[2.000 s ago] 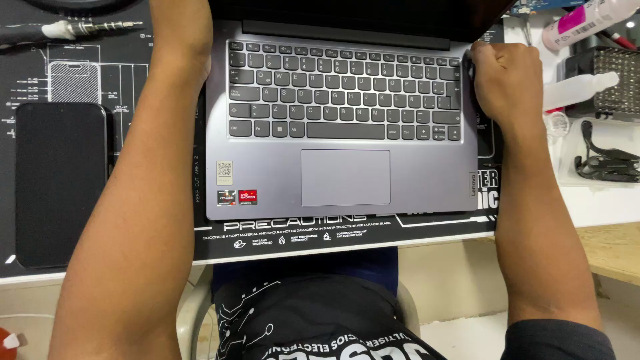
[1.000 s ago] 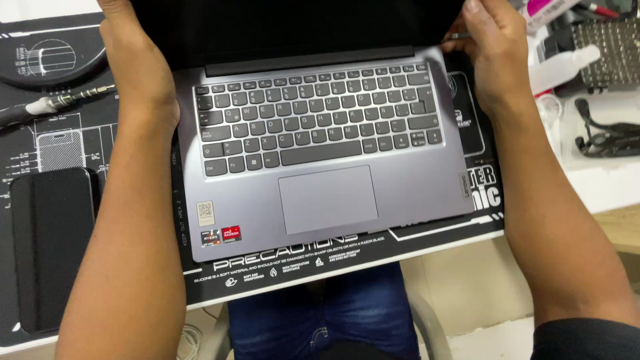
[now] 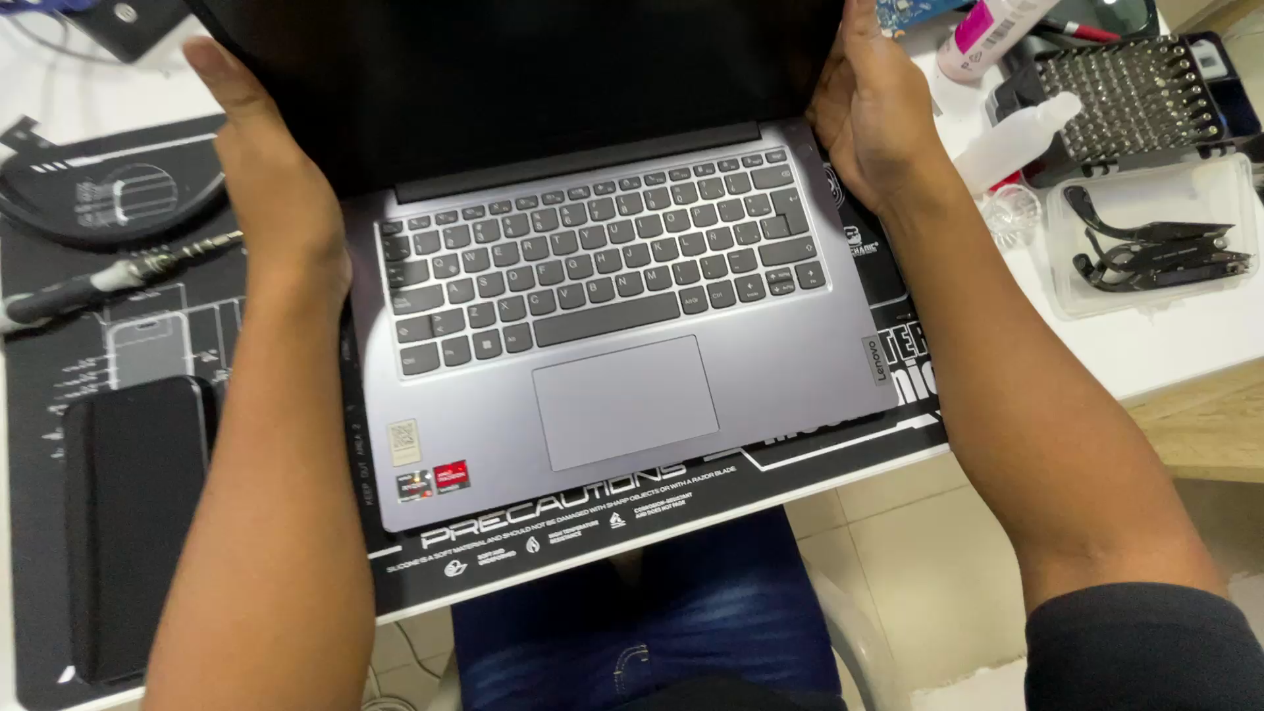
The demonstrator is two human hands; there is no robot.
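An open grey Lenovo laptop (image 3: 632, 395) lies slightly turned on a black silicone work mat (image 3: 474, 563), its keyboard and touchpad facing up. Its dark screen (image 3: 563, 89) stands raised at the top of the view. My left hand (image 3: 272, 168) is at the screen's left edge, thumb up along the side, fingers hidden behind it. At the right edge, my right hand (image 3: 874, 109) holds the screen, with its fingers partly hidden.
Left on the mat are a black phone (image 3: 138, 523) and a screwdriver (image 3: 118, 276). To the right stand a bit set (image 3: 1126, 99), a white bottle (image 3: 1017, 143), a pink-labelled bottle (image 3: 987, 39) and a clear plastic tray (image 3: 1155, 232) holding black parts.
Both hands have moved up from beside the laptop's base to the screen's side edges. The laptop has turned slightly on the mat, and more of its screen shows. The view has shifted.
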